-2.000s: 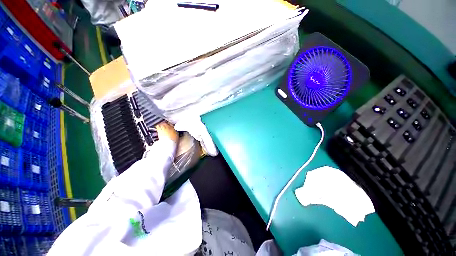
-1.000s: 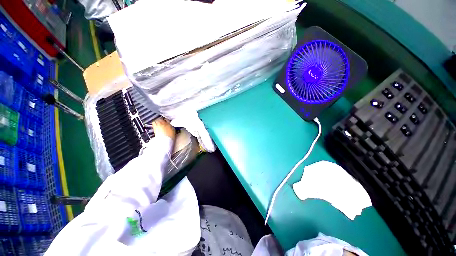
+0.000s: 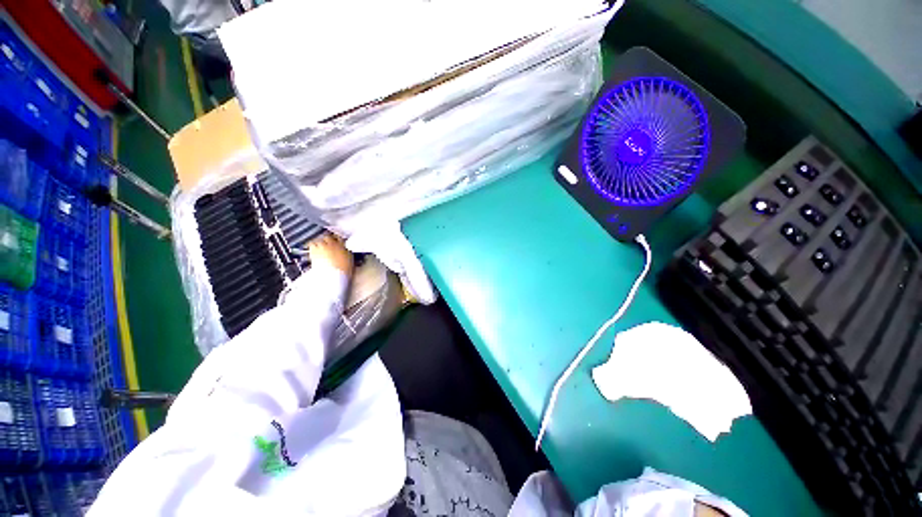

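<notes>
My left hand (image 3: 330, 256) reaches down into an open carton (image 3: 214, 146) low at the left, with a tan flap and a clear plastic liner. Rows of black tubular parts (image 3: 239, 261) lie in the carton. The hand is over its right side; its fingertips are partly hidden, so I cannot tell what it holds. Only a sliver of my right hand (image 3: 708, 510) shows below a pale sleeve at the bottom edge, cut off by the frame. A crumpled white wiping cloth (image 3: 672, 378) lies on the green bench (image 3: 485, 273).
A large plastic-wrapped stack (image 3: 435, 141) stands between carton and fan. The desk fan (image 3: 647, 146) trails a white cable (image 3: 607, 328) across the bench. Stacked black trays (image 3: 809, 323) with small pieces on top stand at right. Blue crates (image 3: 61, 333) line the far left. Part of a person (image 3: 199, 15) shows at top left.
The view has shifted slightly, and the black part on top of the wrapped stack has left the picture. My left hand stays over the carton. A little of my right hand has come in at the bottom.
</notes>
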